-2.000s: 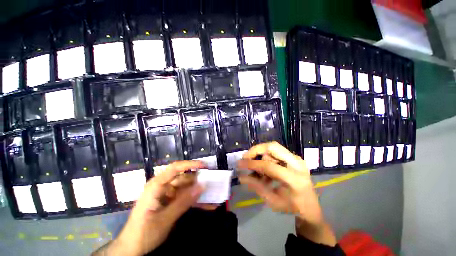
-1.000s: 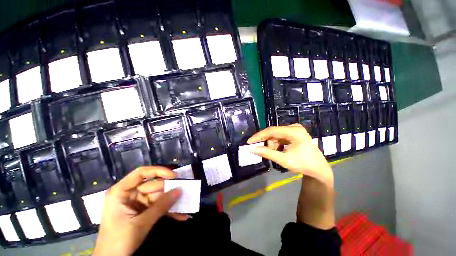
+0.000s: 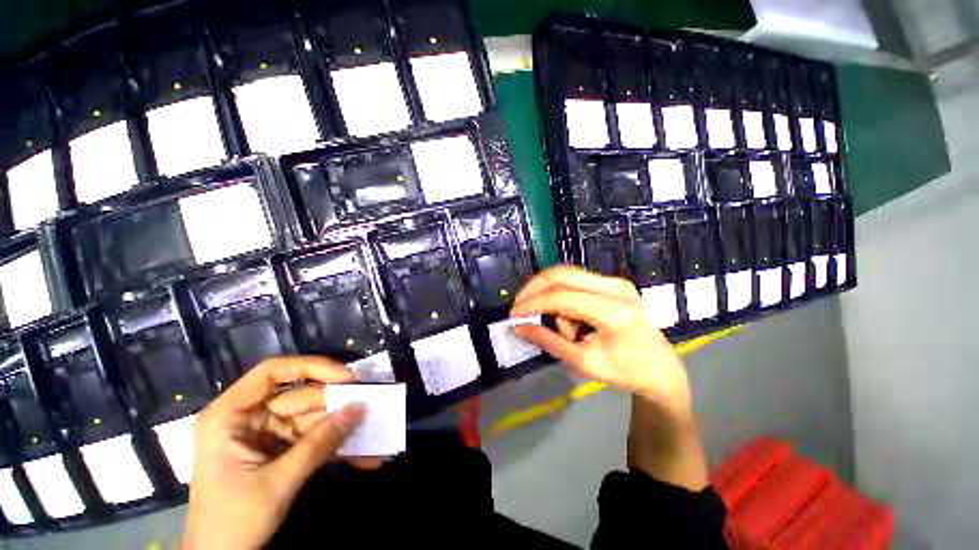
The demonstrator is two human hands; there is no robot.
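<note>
A black blister tray (image 3: pixel 274 252) lies on the left, with a white square at one end of its pockets. My left hand (image 3: pixel 263 440) holds a small white-faced piece (image 3: pixel 376 419) between thumb and fingers, in front of the tray's near edge. My right hand (image 3: pixel 590 328) has its thumb and finger on another white-faced piece (image 3: pixel 515 342) in the near-row pocket at the tray's right end. The fingers hide part of that piece. Whether more pieces lie behind the one in my left hand cannot be told.
A second black tray (image 3: pixel 698 204) with white squares lies to the right on the green bench (image 3: pixel 891 134). A white object (image 3: pixel 811 22) is at the far edge. A red ribbed item (image 3: pixel 800 500) is at the lower right, by the grey floor (image 3: pixel 773 397) with a yellow line.
Since two seconds ago my hands have moved apart, and my right hand has come to the end pocket with a piece. The view has shifted, so the trays appear further left.
</note>
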